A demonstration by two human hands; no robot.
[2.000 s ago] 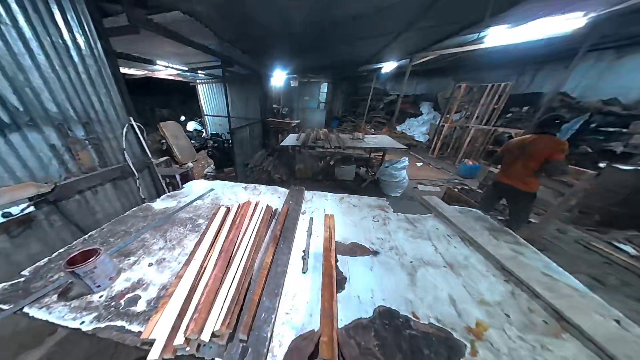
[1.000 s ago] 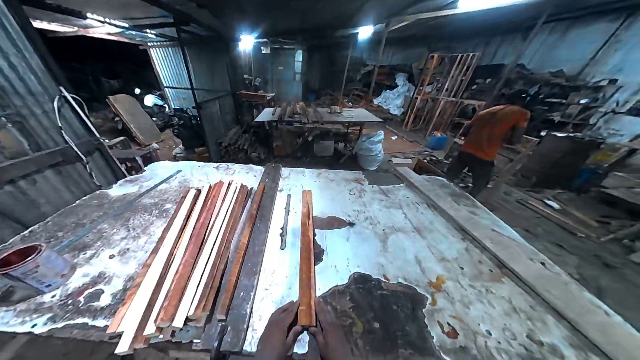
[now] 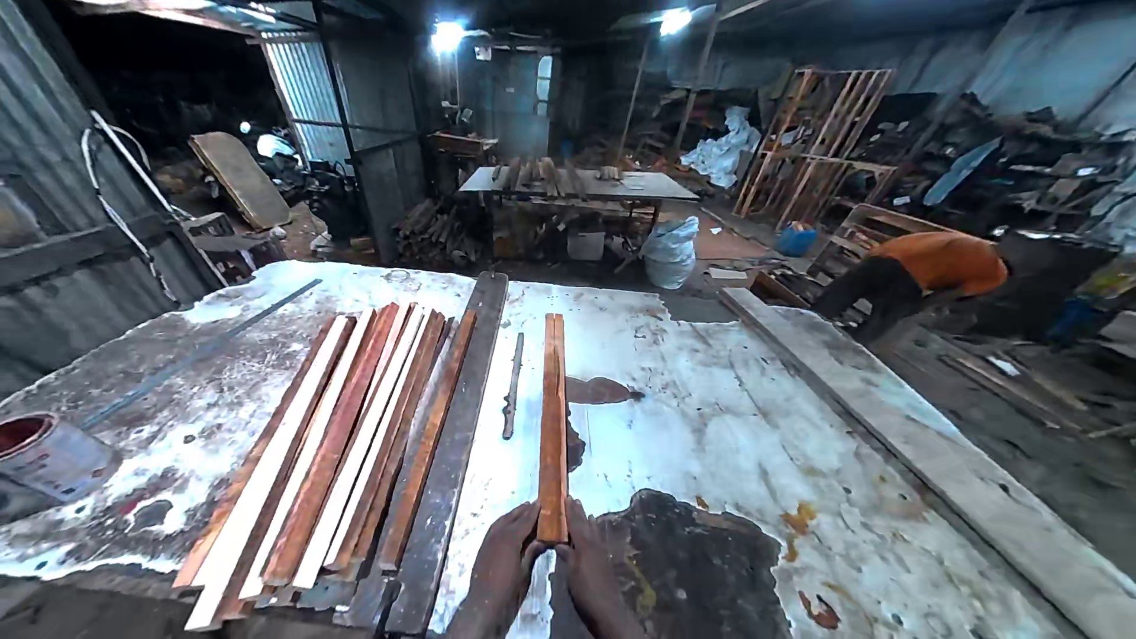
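Note:
Both hands are at the near end of a reddish-brown wooden strip (image 3: 552, 426), which seems to be two pieces side by side and points away from me. My left hand (image 3: 504, 568) grips its left side and my right hand (image 3: 593, 568) its right side. Left of the strip, a thin dark rod (image 3: 512, 386) lies on the worktable (image 3: 692, 426). Farther left lies a long grey board (image 3: 457, 444), with a bundle of wooden strips (image 3: 342, 444), some pale and some reddish, beside it.
A paint-stained can (image 3: 58, 466) stands at the left edge. A blue-grey metal strip (image 3: 200, 355) lies behind it. A long plank (image 3: 896, 426) runs along the right side. Beyond are another table (image 3: 657, 185), a white sack (image 3: 670, 253) and a bent-over person in orange (image 3: 945, 262).
Both my hands have come into view and taken hold of the near end of the wooden strip. The person at the right has bent lower. The view has shifted.

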